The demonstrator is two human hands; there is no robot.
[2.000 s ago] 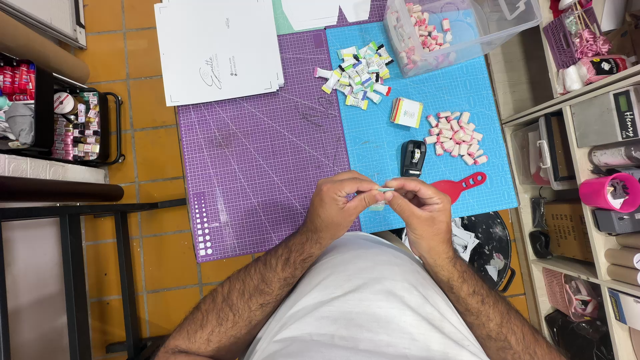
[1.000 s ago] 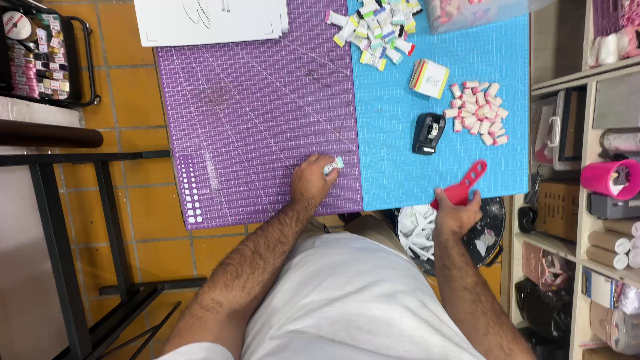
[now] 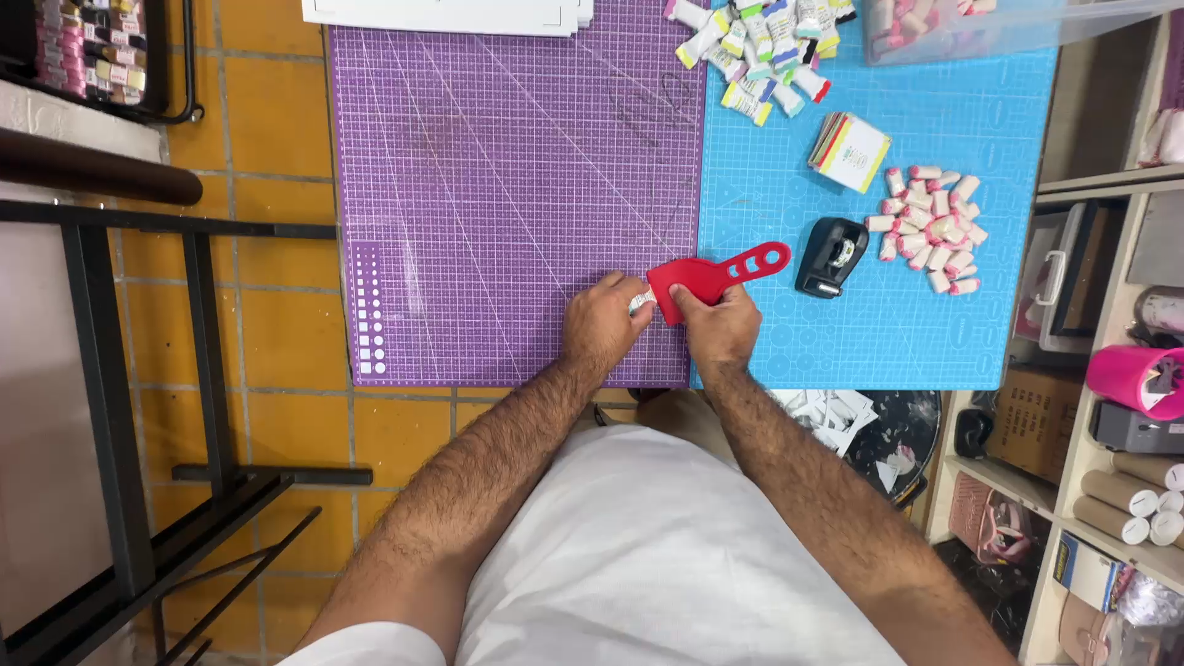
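Note:
My right hand (image 3: 726, 324) grips a red plastic scraper (image 3: 689, 289) over the seam of the two cutting mats, its handle holes pointing up and right. Against the scraper's left edge is a small white wrapped piece (image 3: 638, 302), pinched by my left hand (image 3: 603, 319) above the purple mat (image 3: 490, 185). To the right on the blue mat (image 3: 925, 342) lie a black tape dispenser (image 3: 832, 257), a stack of small printed cards (image 3: 851, 151) and a pile of pink-and-white rolled pieces (image 3: 930, 227). Several finished pieces with colourful ends (image 3: 763, 46) lie at the top.
White printed sheets (image 3: 453, 14) rest at the purple mat's top edge. A clear plastic box (image 3: 934, 42) stands at the top right. A round black bin (image 3: 897, 444) with paper scraps is below the blue mat. Shelves (image 3: 1017, 486) line the right; a black metal frame (image 3: 111, 388) stands left.
The red scraper, earlier at the blue mat's lower edge, is now over the seam in my right hand, which has moved left to meet the small piece in my left hand.

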